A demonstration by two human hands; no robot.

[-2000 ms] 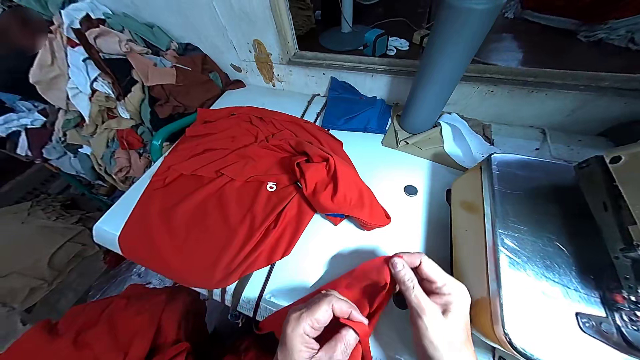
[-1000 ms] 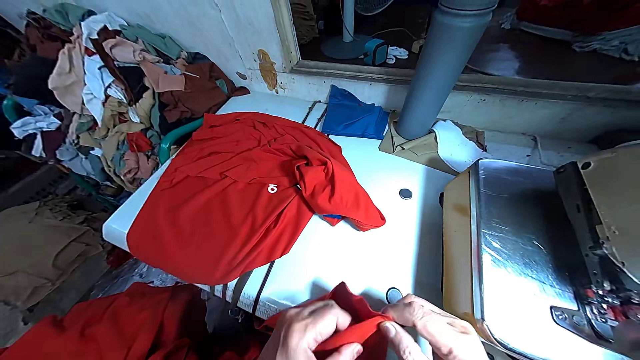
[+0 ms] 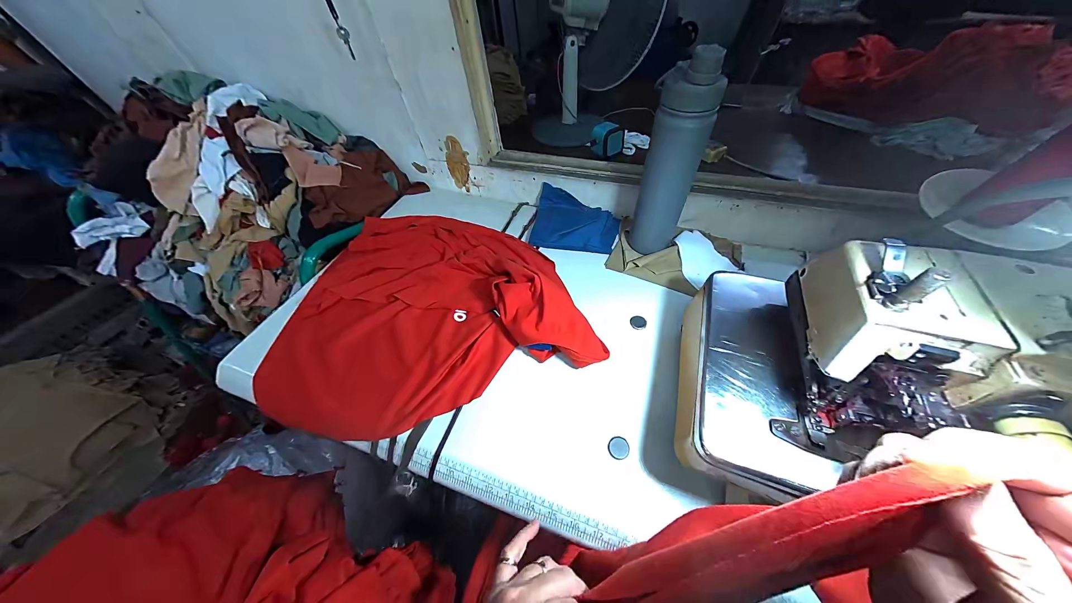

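A strip of red fabric (image 3: 779, 536) stretches across the lower right, with a folded, stitched-looking edge. My right hand (image 3: 980, 519) grips its raised end in front of the overlock sewing machine (image 3: 904, 310). At the bottom centre my left hand (image 3: 536, 574) is on the lower part of the same cloth, index finger extended near the table's edge; how firmly it grips is hidden. A red garment (image 3: 394, 327) with a small white mark lies spread on the white table (image 3: 578, 435). More red fabric (image 3: 209, 544) is heaped at the lower left.
A grey bottle (image 3: 677, 151) stands behind the table beside blue cloth (image 3: 574, 219) and brown and white scraps. A large heap of fabric scraps (image 3: 243, 193) rises at the left. A measuring tape (image 3: 519, 498) runs along the table's front edge. Beyond the window frame is a fan (image 3: 574, 75).
My right hand has moved right, to the sewing machine, lifting the red cloth with it. My hands were close together and are now far apart, with the cloth drawn out between them.
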